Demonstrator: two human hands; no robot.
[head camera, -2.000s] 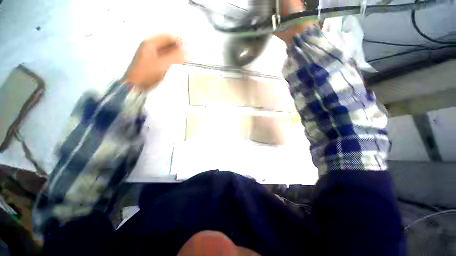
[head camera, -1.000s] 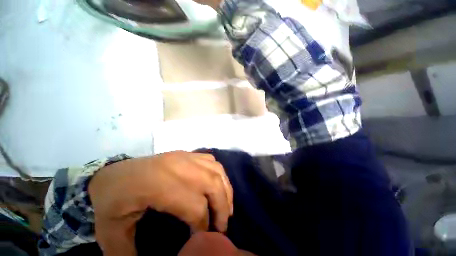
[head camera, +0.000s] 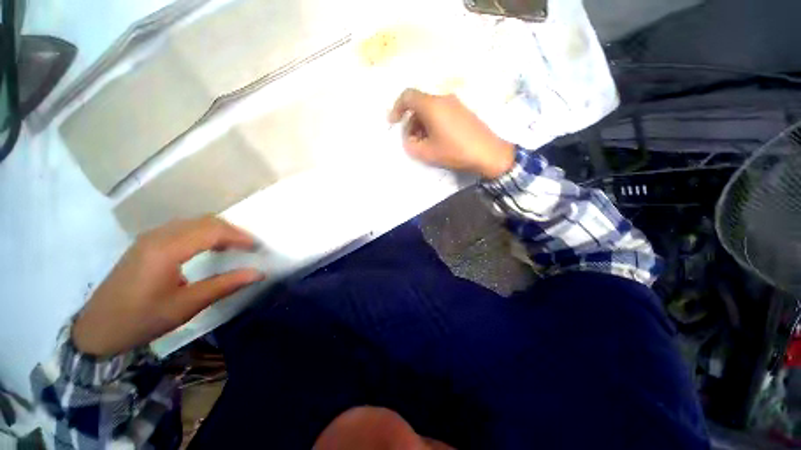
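Note:
Khaki cloth strips (head camera: 184, 180) lie in rows on a white pressing sheet (head camera: 321, 206), with thin layered edges between the rows. My left hand (head camera: 171, 272) is at the near left edge of the sheet, thumb and fingers apart, with nothing visible between them. My right hand (head camera: 448, 132) is over the right part of the sheet, fingers curled with the tips close together; whether it pinches something thin cannot be told. The dark steam iron (head camera: 44, 75) is at the far left, cut off by the frame edge.
A yellow-brown scorch (head camera: 382, 46) marks the sheet. A brown metal plate (head camera: 509, 7) is at the table's far edge. A round wire-guard fan (head camera: 764, 206) stands at the right. The wearer's dark-clothed lap is below the table edge.
The view has turned, showing more of the table's right side. My left hand has moved from the lap to the sheet. My right hand has come into view, away from the iron.

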